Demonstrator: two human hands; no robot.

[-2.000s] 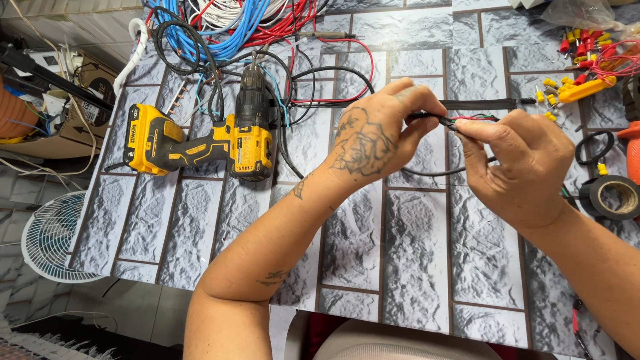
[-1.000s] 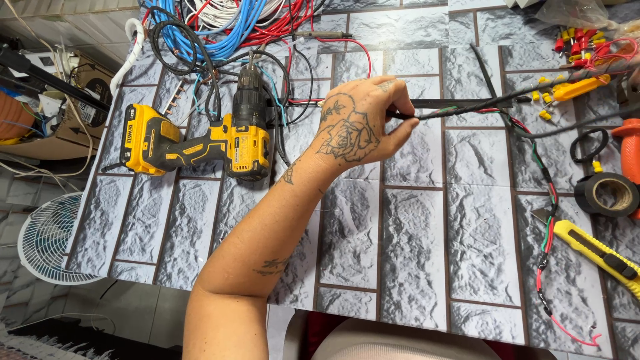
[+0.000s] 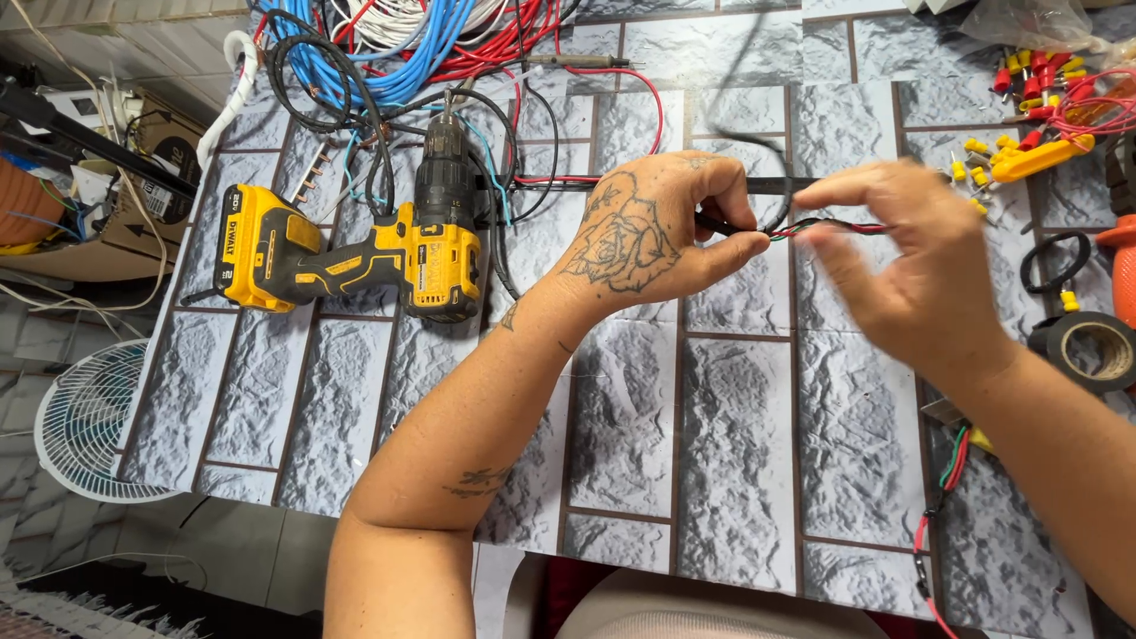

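My left hand pinches a black-sheathed cable between thumb and fingertips near the upper middle of the table. Red, green and black wires run from that pinch toward the right. A loose black strand loops up and away beside the left fingertips. My right hand is blurred, its thumb and fingers spread around the wires; whether it touches them is not clear. The wire bundle shows again at the lower right, with black bands along it. A yellow utility knife lies mostly hidden under the right forearm.
A yellow and black cordless drill lies left of my hands. Coiled blue, white and red wires are behind it. At right are black tape, wire ferrules and an orange-handled tool. A white fan stands beyond the left edge.
My right hand was at the wires, then out at the far right edge, and is now back near my left hand. The black strand now loops upward beside the left fingertips.
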